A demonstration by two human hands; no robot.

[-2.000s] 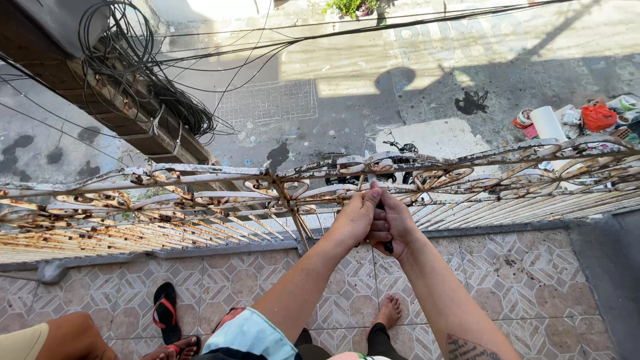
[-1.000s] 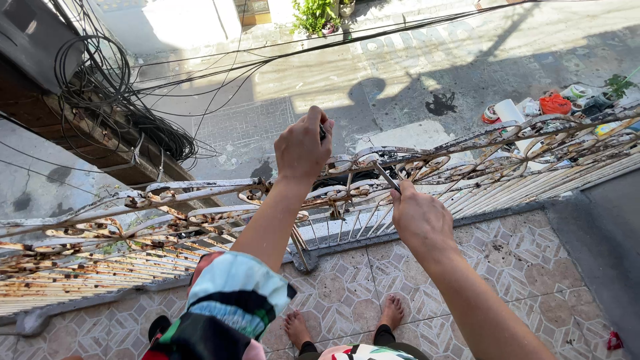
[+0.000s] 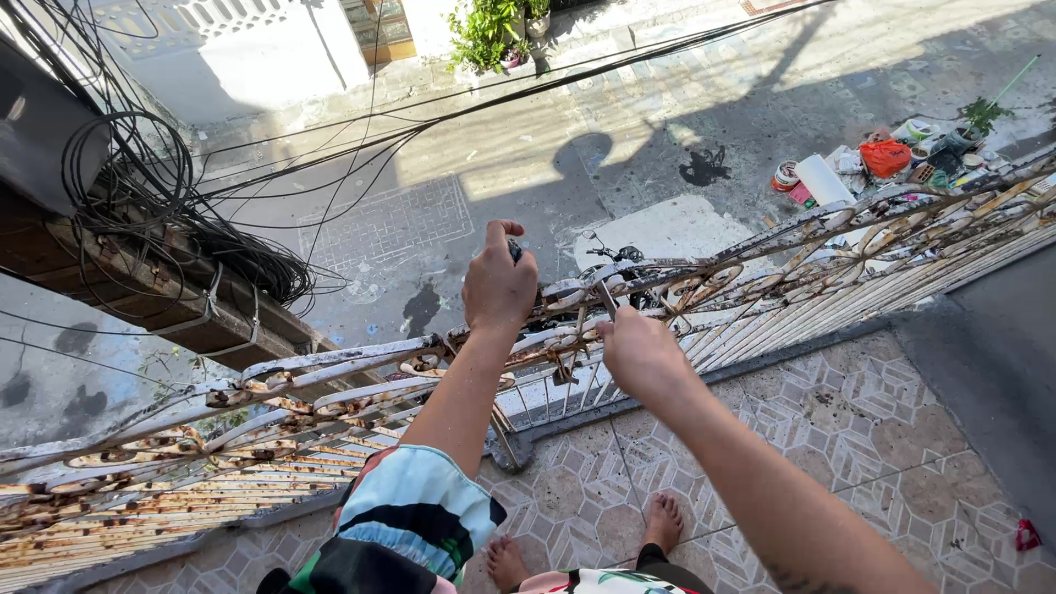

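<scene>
My right hand [image 3: 648,355] grips a thin flat metal tool [image 3: 606,299], its blade against the top rail of a white metal railing [image 3: 693,276] with rust and flaking paint. My left hand [image 3: 500,285] is raised above the rail to the left, its fingers curled around a small dark object [image 3: 515,250], mostly hidden. What that object is I cannot tell. A small padlock-like piece [image 3: 564,373] hangs on the railing below my hands.
Beyond the railing lies a street [image 3: 528,198] far below, with a parked motorcycle [image 3: 615,252] and a rubbish heap [image 3: 887,157]. A cable bundle [image 3: 247,256] hangs on a pole at left. My bare feet stand on patterned floor tiles [image 3: 825,412].
Two seconds ago my hands were together at the rail; now they are apart, the left one raised. The other person's sandalled feet at lower left have gone out of view. The view has shifted.
</scene>
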